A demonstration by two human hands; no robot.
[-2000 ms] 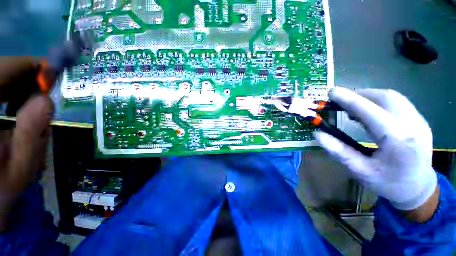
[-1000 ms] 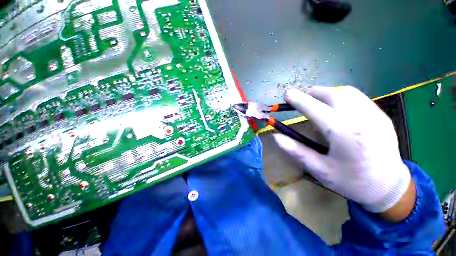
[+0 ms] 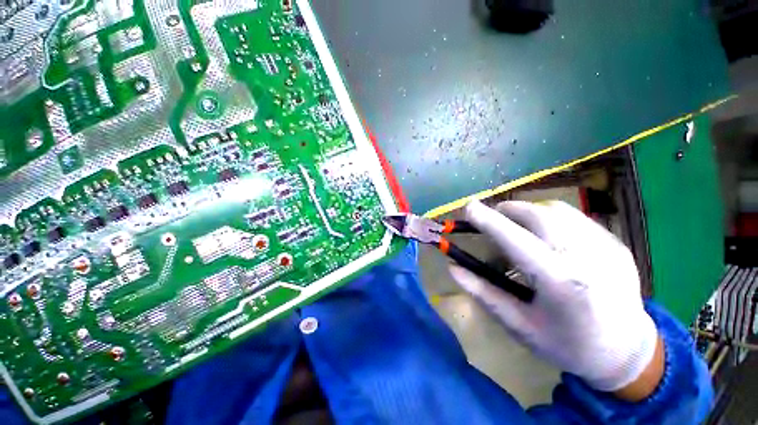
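A large green circuit board [image 3: 274, 199], solder side up, fills the left half of the view, tilted, its lower edge over my lap. My right hand [image 3: 565, 290], in a white knit glove, holds side cutters [image 3: 428, 234] with black handles and orange bands. The silver jaws are at the board's right edge near its lower right corner. I cannot tell whether the jaws touch the board. A red strip [image 3: 389, 170] shows under the board's right edge. My left hand is not in view.
Tiny bright clippings [image 3: 461, 124] lie scattered on the green bench mat [image 3: 582, 75]. A dark lump [image 3: 517, 12] lies at the top edge. Yellow edging [image 3: 548, 172] borders the bench. Striped metal parts [image 3: 738, 307] stand at the far right. Blue clothing [image 3: 366, 349] is below the board.
The view has swung right, so the board now sits further left and tilted. The left hand has left the picture. The cutters have moved from over the board to its right edge.
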